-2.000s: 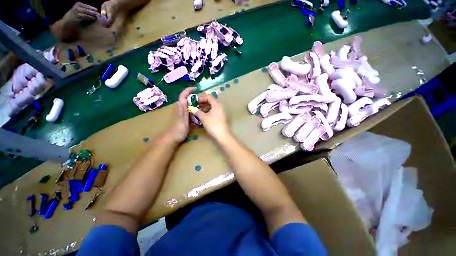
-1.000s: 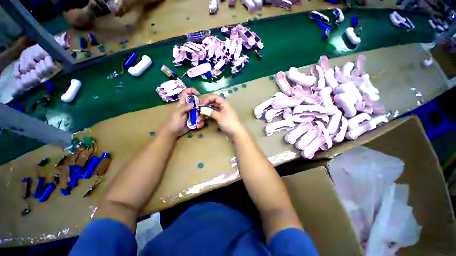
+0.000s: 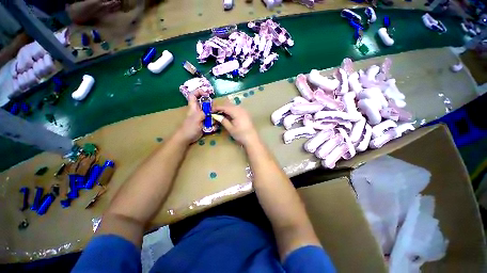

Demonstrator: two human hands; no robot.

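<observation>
A part-filled housing (image 3: 207, 114), a pink shell with a blue cell showing inside, is held upright near the belt edge. My left hand (image 3: 193, 120) grips it from the left side. My right hand (image 3: 235, 122) is at its right side, with a cream-yellow piece (image 3: 218, 118) at the fingertips against the housing. Whether the right fingers also grip the housing is hard to tell. Curved pink-white housing shells (image 3: 342, 114) lie piled to the right. Blue batteries (image 3: 92, 175) with wires and green circuit boards (image 3: 88, 149) lie at the left.
The green conveyor belt (image 3: 128, 98) carries a heap of pink parts (image 3: 240, 50), white shells and blue cells. An open carton (image 3: 331, 205) with a translucent bag (image 3: 392, 181) is at the lower right. A metal post crosses the upper left. Green dots lie on the bench.
Compared with two seconds ago, the housing now shows its blue cell facing up between my hands. The heap on the belt has shifted right in the view. The right hand stays beside the housing.
</observation>
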